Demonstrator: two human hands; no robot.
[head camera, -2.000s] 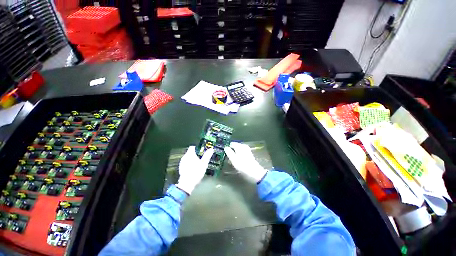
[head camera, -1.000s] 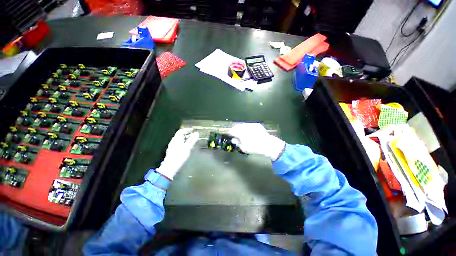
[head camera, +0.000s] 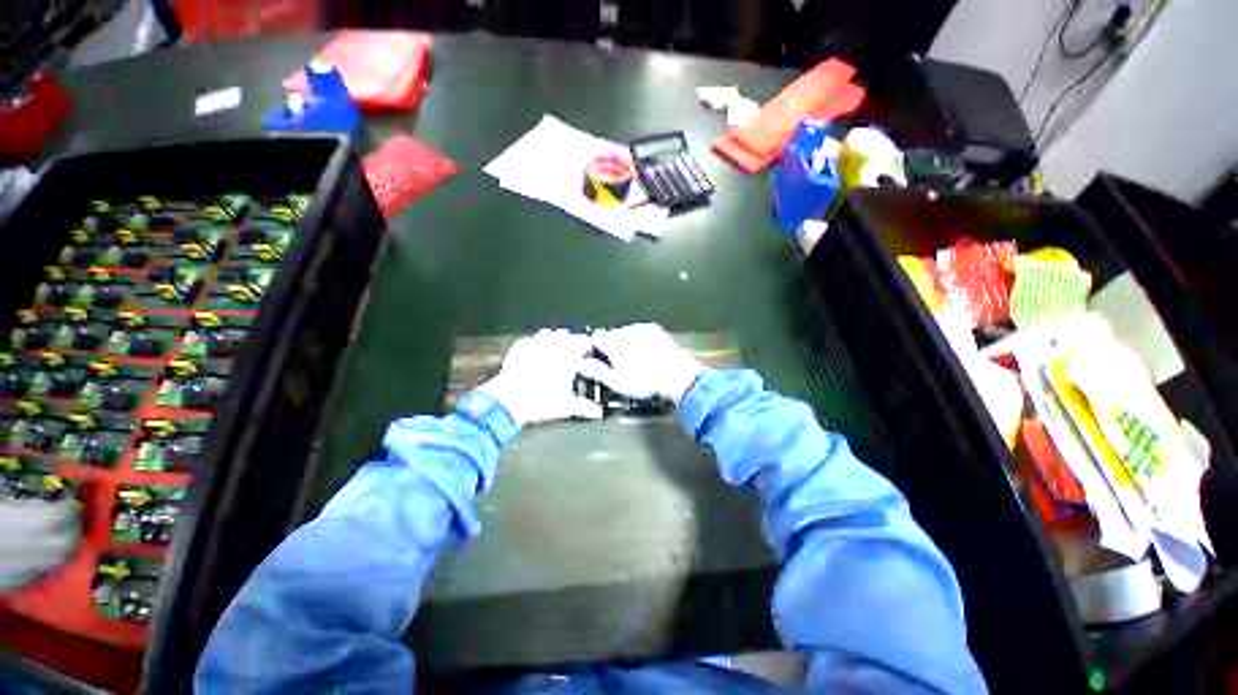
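Observation:
My left hand (head camera: 543, 376), in a white glove, is closed on the left end of a small dark circuit board (head camera: 625, 403). My right hand (head camera: 645, 364), also gloved, holds the same board from above and behind. The hands meet over it and hide most of it. The board is over the far part of the grey work mat (head camera: 584, 516). The black tote (head camera: 292, 299) at left holds rows of single boards on a red liner (head camera: 84, 597).
Another person's gloved hand (head camera: 38, 540) reaches into the tote at lower left. A scrap bin (head camera: 937, 407) stands at right. Behind the mat lie white paper (head camera: 536, 160), a tape roll (head camera: 608, 177), a calculator (head camera: 671, 173), red foam (head camera: 788, 116) and blue bins (head camera: 807, 177).
The long green panel seen two seconds ago no longer shows at full length. My left hand has come right and closed on the board beside my right hand. Another gloved hand has appeared over the tote.

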